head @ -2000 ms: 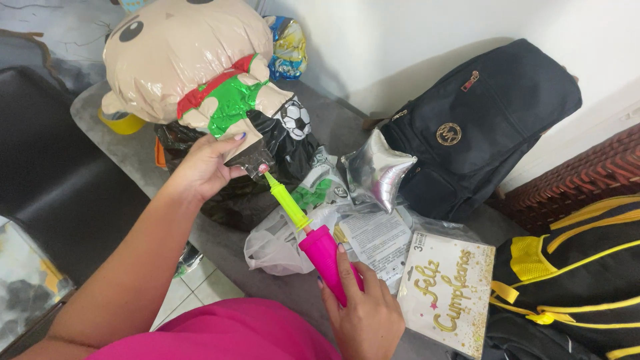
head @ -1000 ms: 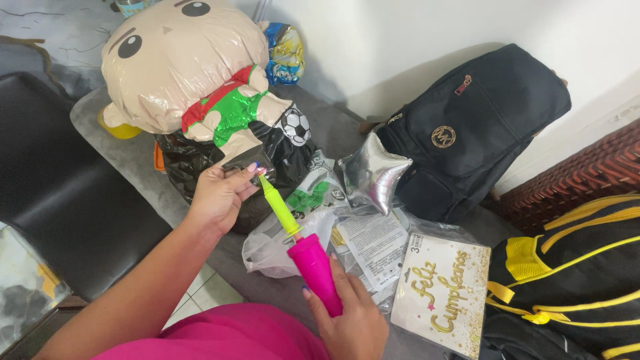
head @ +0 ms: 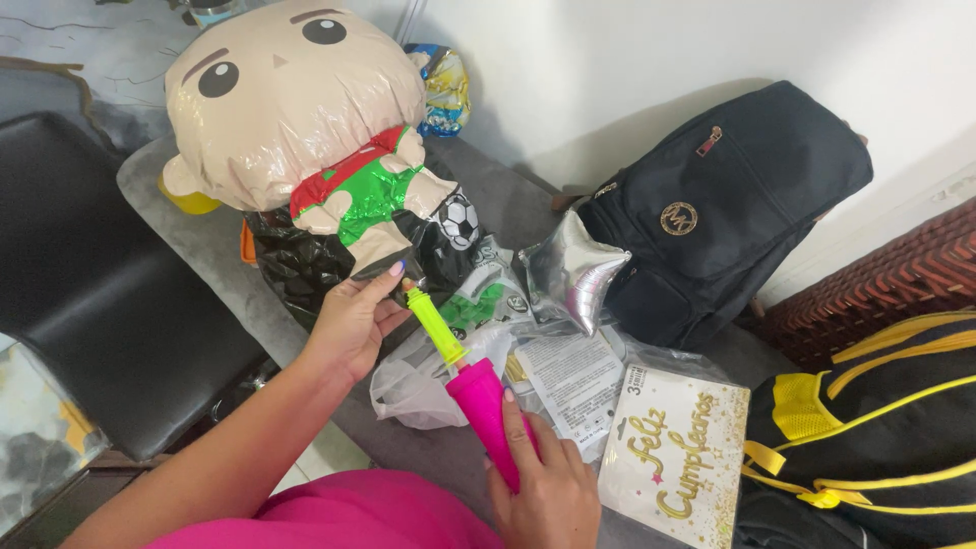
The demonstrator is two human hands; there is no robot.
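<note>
A foil balloon shaped like a footballer (head: pixel 297 114), its head puffed out, lies at the upper left with a printed soccer ball at its feet. My left hand (head: pixel 358 320) pinches the balloon's lower edge between thumb and fingers, where the tip of a hand balloon pump (head: pixel 492 419) meets it. The pump has a yellow-green nozzle part and a pink barrel. My right hand (head: pixel 545 473) is wrapped round the barrel's lower end. Beside the pump lie a bag of green balloons (head: pixel 484 297) and a silver star foil balloon (head: pixel 572 271).
A black backpack (head: pixel 732 213) leans on the wall. A balloon packet with gold lettering (head: pixel 671 457) and a printed sheet (head: pixel 572 381) lie on the grey bench (head: pixel 366 419). A black-and-yellow bag (head: pixel 877 427) is at right, a black chair (head: pixel 99 282) at left, a blue foil packet (head: pixel 446 91) behind.
More of the balloon's head and face has come into view since the first frame. My left hand stays at its lower edge and my right hand stays on the pump.
</note>
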